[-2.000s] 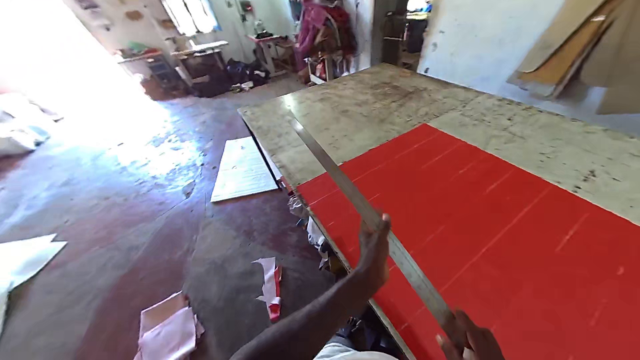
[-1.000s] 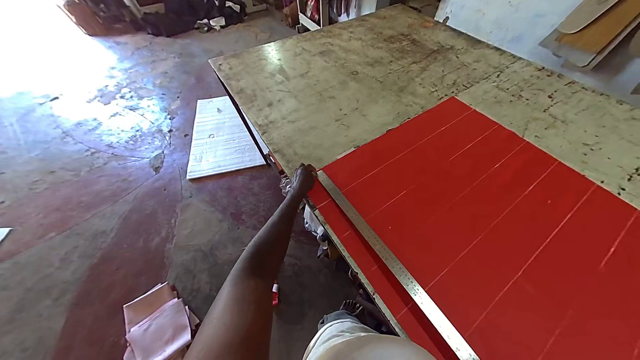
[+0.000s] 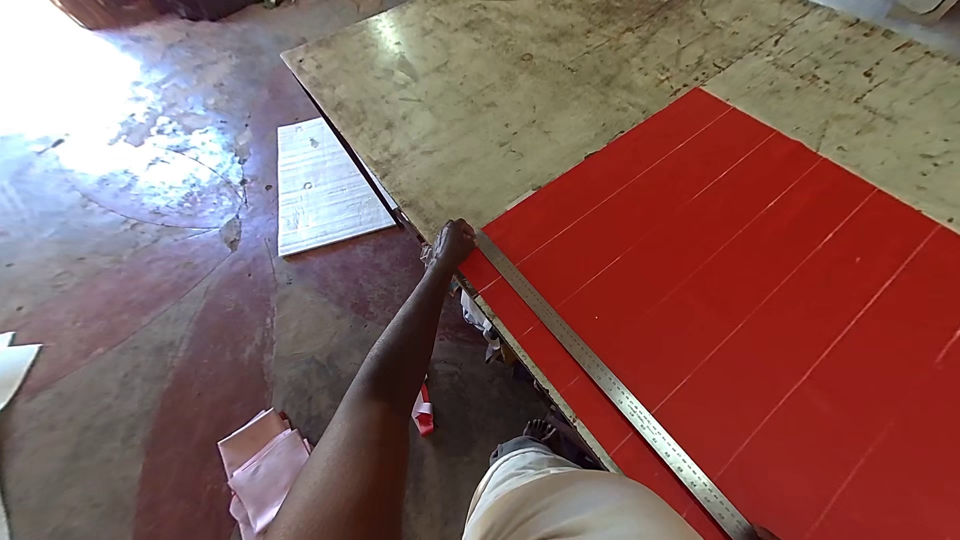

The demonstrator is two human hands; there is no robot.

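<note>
Red fabric [image 3: 675,300] with several pale chalk lines across it lies flat on a large worn table [image 3: 480,112]. A long metal ruler [image 3: 615,390] rests on the fabric, roughly along the near table edge and across the chalk lines. My left hand [image 3: 456,238] is at the ruler's far end, by the fabric's corner, its fingers curled down at the tip; the ruler's end is partly covered. Of my right hand [image 3: 766,533] only a bit of a finger shows at the bottom edge, touching the ruler's near end.
On the floor left of the table lies a pale flat board [image 3: 330,195]. Folded pink cloth [image 3: 266,469] and a red and pink scrap [image 3: 424,412] lie nearer. Cloth pieces [image 3: 480,319] poke out below the table edge. White sheets [image 3: 15,367] are at far left.
Two seconds ago the ruler was raised at a slant in both hands; now it lies on the fabric. My left hand has moved from its middle to its far end. The view has tilted down.
</note>
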